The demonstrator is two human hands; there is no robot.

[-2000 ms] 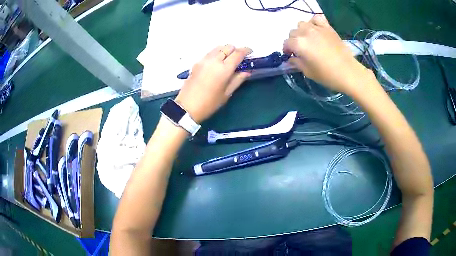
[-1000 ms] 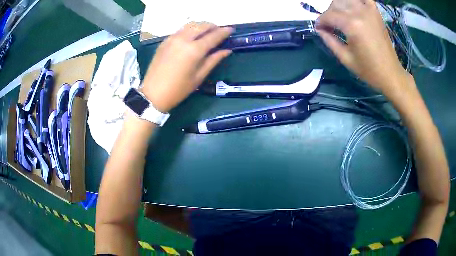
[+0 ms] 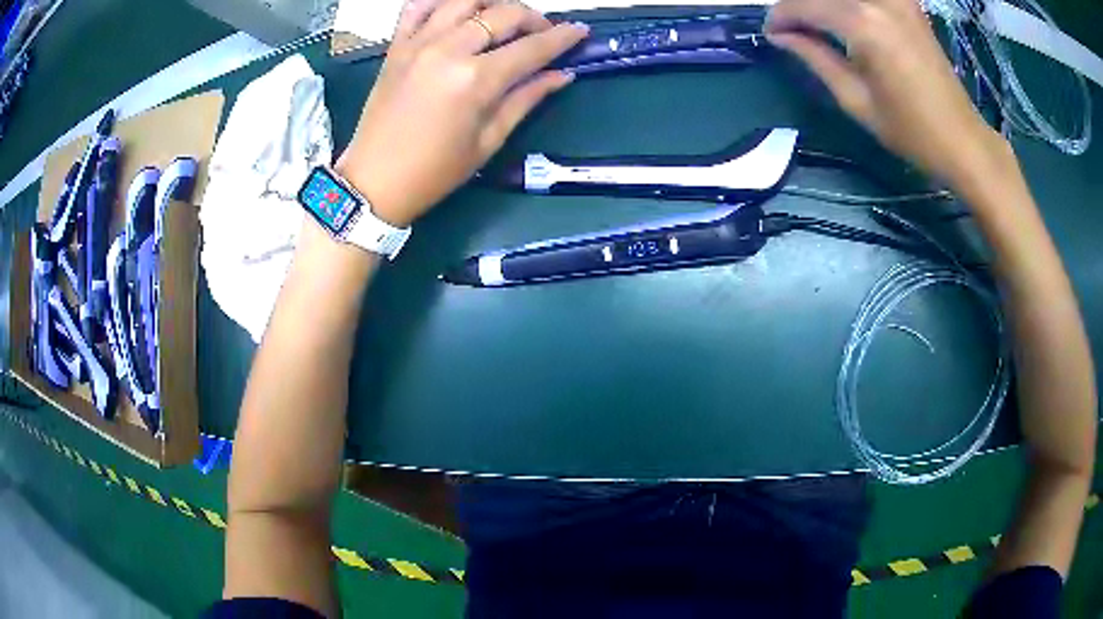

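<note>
A black-and-lilac 3D pen (image 3: 659,46) with lit digits lies level at the top of the bench. My left hand (image 3: 466,97) holds its left part, and its tip is hidden. My right hand (image 3: 865,48) is at the pen's rear end, fingertips pinched on something thin, filament or cable; I cannot tell which. Below lie a white-sided pen (image 3: 659,173) and another black pen with lit digits (image 3: 617,252), tips to the left. Cables and clear filament leave their rear ends to the right.
A clear filament coil (image 3: 856,393) lies at the right, with more filament rings (image 3: 1040,109) at the top right. At left are a crumpled white cloth (image 3: 260,194) and a cardboard tray (image 3: 182,327) of jumbled pens.
The held pen has gone from raised and tilted over the white panel to level, with its lit face showing. The view has shifted, so the bench things sit higher in it.
</note>
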